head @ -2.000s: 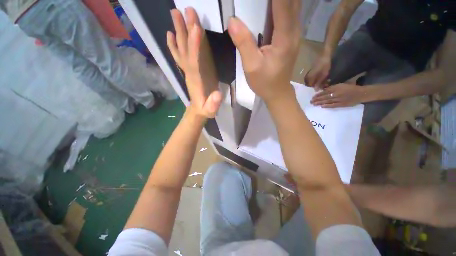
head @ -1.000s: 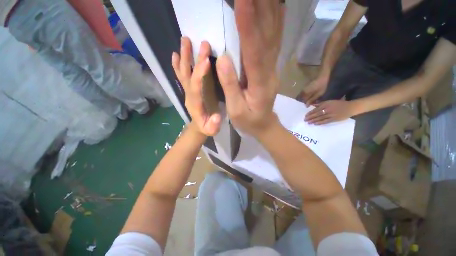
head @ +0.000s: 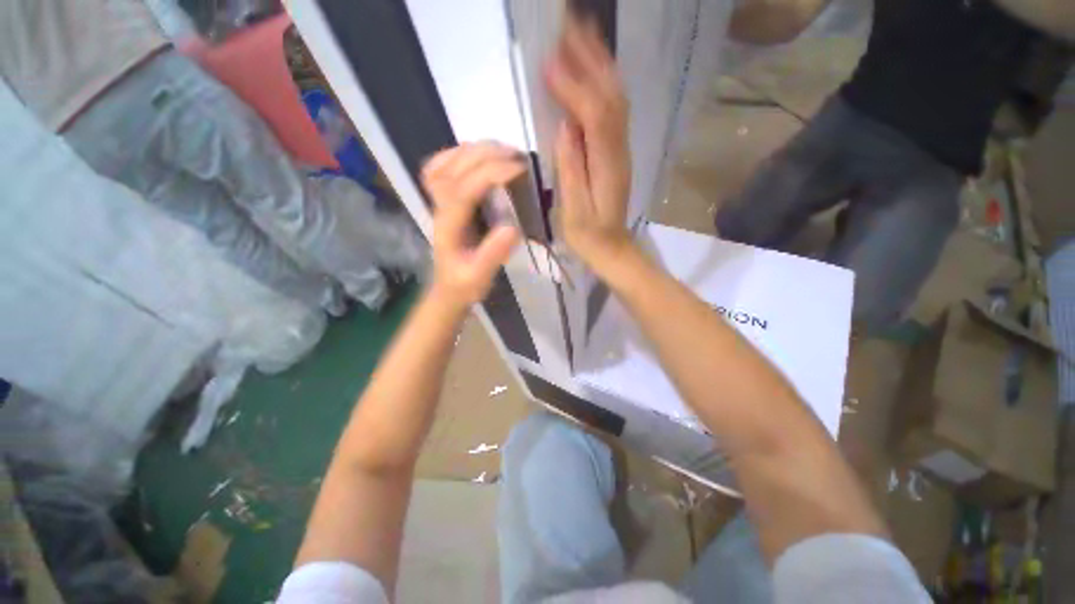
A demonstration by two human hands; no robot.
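A long printed carton (head: pixel 472 77), white with dark panels, stands upright in front of me, its long flaps nearly meeting. A white carton end flap (head: pixel 766 319) with dark lettering spreads to the right at its near end. My left hand (head: pixel 474 218) is at the left flap's edge, fingers bent and thumb apart; whether it pinches the edge is unclear. My right hand (head: pixel 595 153), blurred, lies flat along the right flap with fingers extended. A small dark piece (head: pixel 543 195) shows at the seam between my hands. The carton's far end is cut off by the top edge.
A person in a dark shirt (head: pixel 925 89) kneels at the right. A person in pale trousers (head: pixel 195 153) stands at the left beside wrapped goods (head: pixel 94 260). A brown carton (head: pixel 984 401) lies at the right. Paper scraps (head: pixel 483 448) dot the floor around my knee.
The long flaps have come closer together. My left fingers have bent at the flap edge. The other person's hands have left the white end flap, and that person has moved back.
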